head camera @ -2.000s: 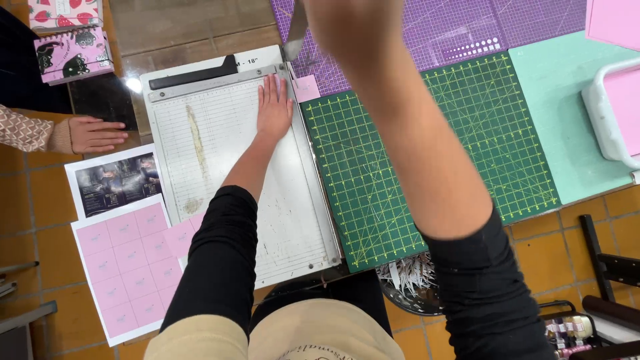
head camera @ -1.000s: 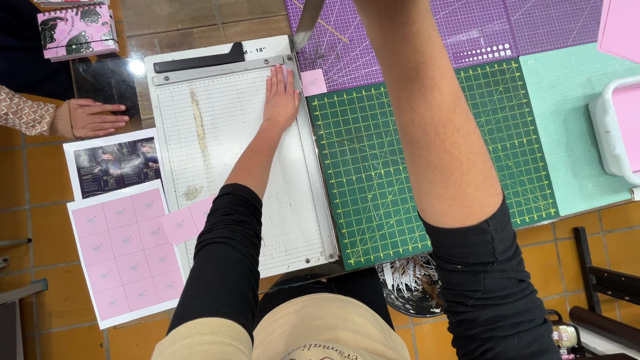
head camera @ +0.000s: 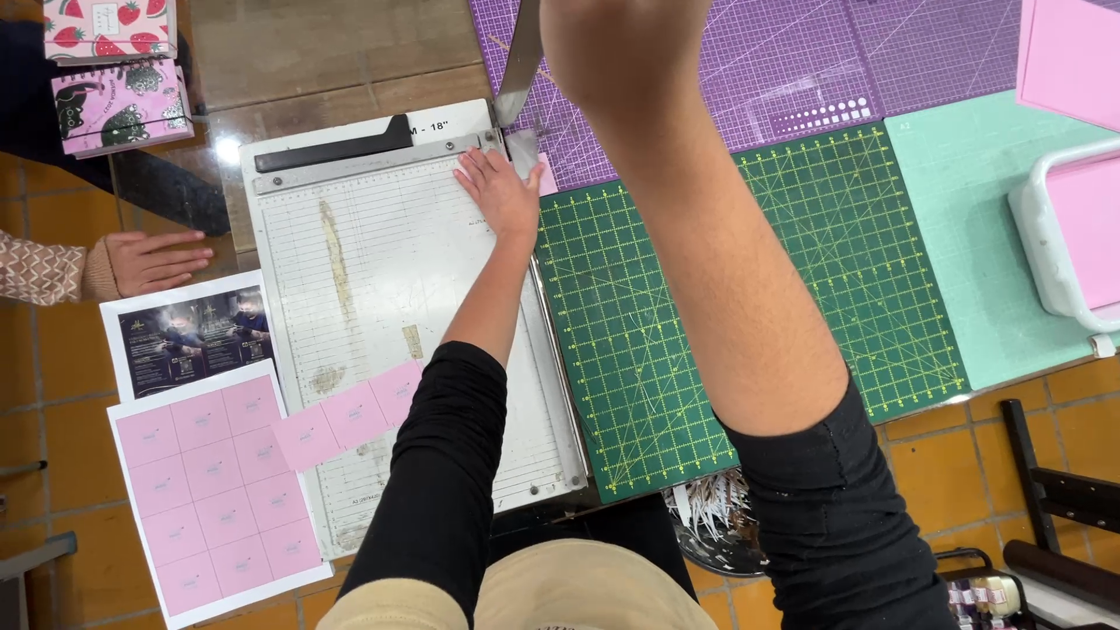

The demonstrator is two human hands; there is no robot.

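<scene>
My left hand point(head camera: 500, 194) lies near the top right corner of the white guillotine paper cutter's gridded bed point(head camera: 420, 262), fingers spread, thumb at the cutting edge. The cutter's metal blade arm point(head camera: 522, 66) is raised beside my right hand point(head camera: 626, 44), which is blurred and cropped by the top edge; its fingers are hidden. A small pink paper piece point(head camera: 547, 175) sits just past the cutting edge on the purple mat. A strip of pink printed cards point(head camera: 354, 413) lies across the cutter's lower left. Sheets of pink cards point(head camera: 219, 490) are left of it.
A green cutting mat point(head camera: 647, 350), purple mat point(head camera: 752, 52) and mint mat point(head camera: 962, 262) lie to the right, with a white tray point(head camera: 1037, 236) of pink paper. Another person's hand point(head camera: 157, 262) rests at left, near spiral notebooks point(head camera: 122, 109). Below is a bin of paper shreds point(head camera: 713, 507).
My left hand, flat with fingers together before, now has its fingers and thumb spread at the cutting edge. The blade arm stays raised.
</scene>
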